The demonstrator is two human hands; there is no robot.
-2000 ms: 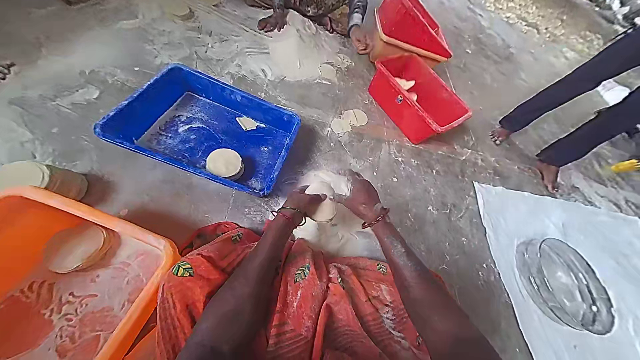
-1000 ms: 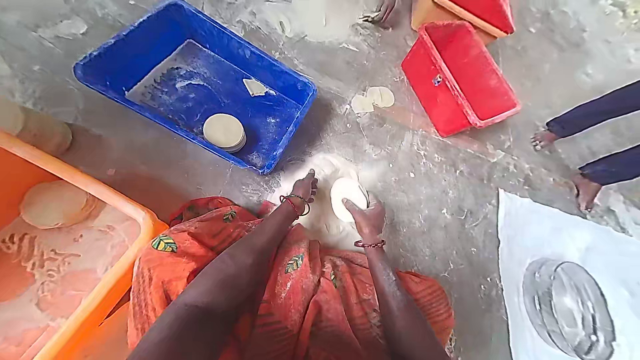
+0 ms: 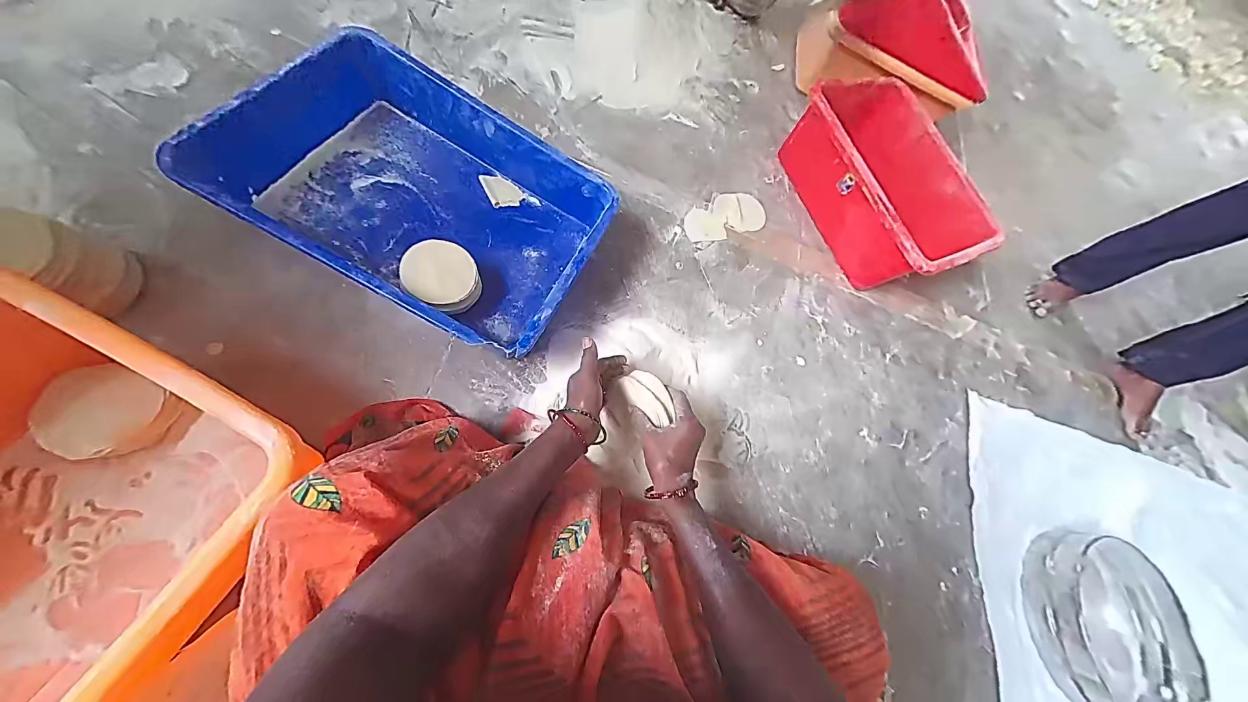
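My right hand (image 3: 675,439) grips a small stack of round flat dough discs (image 3: 645,395), tilted on edge over a heap of white flour (image 3: 634,341) on the floor. Against the left side of the stack is my left hand (image 3: 588,382), its thumb raised; whether it grips the discs I cannot tell. A blue plastic tub (image 3: 575,263), beyond my left hand, holds a short stack of round discs (image 3: 440,274) and a pale scrap (image 3: 502,191). In an orange tub (image 3: 278,453) at the left lie flour and another disc stack (image 3: 97,411).
Two pale discs (image 3: 738,212) lie on the floor near a red plastic tub (image 3: 902,185), with more tubs behind it. A person's bare feet (image 3: 1137,398) are at the right, above a white sheet (image 3: 1004,468) bearing a clear round object (image 3: 1111,614). Tall disc stacks (image 3: 73,258) stand at far left.
The discs in my right hand have turned from facing up to tilted on edge, and my left hand has come against them. The other person's hand near the top has mostly left view.
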